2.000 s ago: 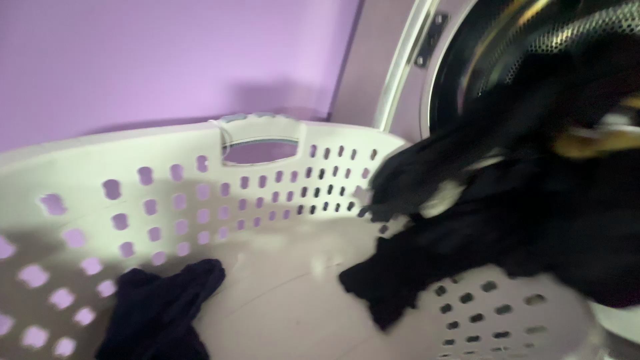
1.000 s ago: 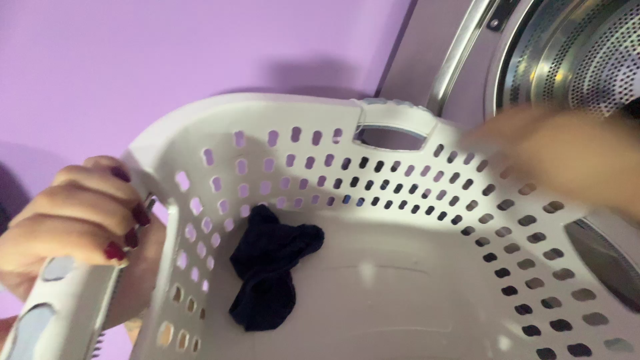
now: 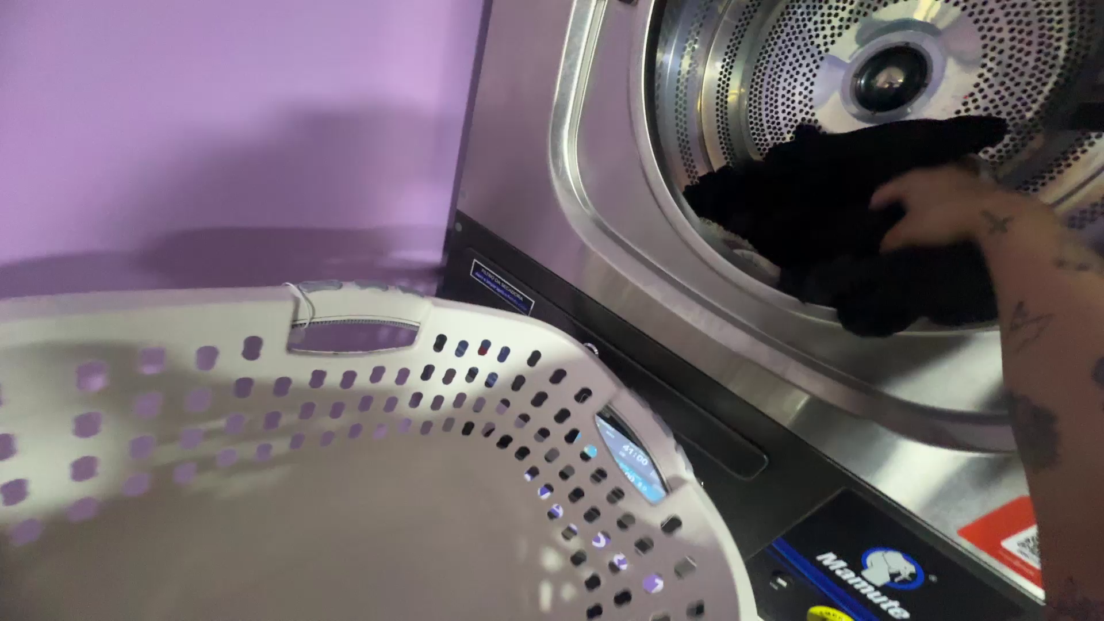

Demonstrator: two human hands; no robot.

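My right hand (image 3: 936,207) reaches from the right into the round opening of a dryer's perforated metal drum (image 3: 776,78). Its fingers are on a pile of black clothes (image 3: 828,198) that lies at the drum's lower lip and hangs a little over it. Whether the fingers close on the cloth is not clear. At the lower left stands a white plastic laundry basket (image 3: 362,306) with slotted walls and cut-out handles; the part of its inside in view shows no cloth. My left hand is out of view.
The dryer's steel front (image 3: 535,164) has a raised rim around the opening. Below it runs a black panel (image 3: 621,345) with labels, and a lit display (image 3: 634,457) shows through the basket's side handle. A purple wall (image 3: 216,129) rises behind the basket.
My right hand has moved from above the basket into the drum, onto the black clothes. My left hand, earlier at the basket's left handle, is out of view. The view has shifted right.
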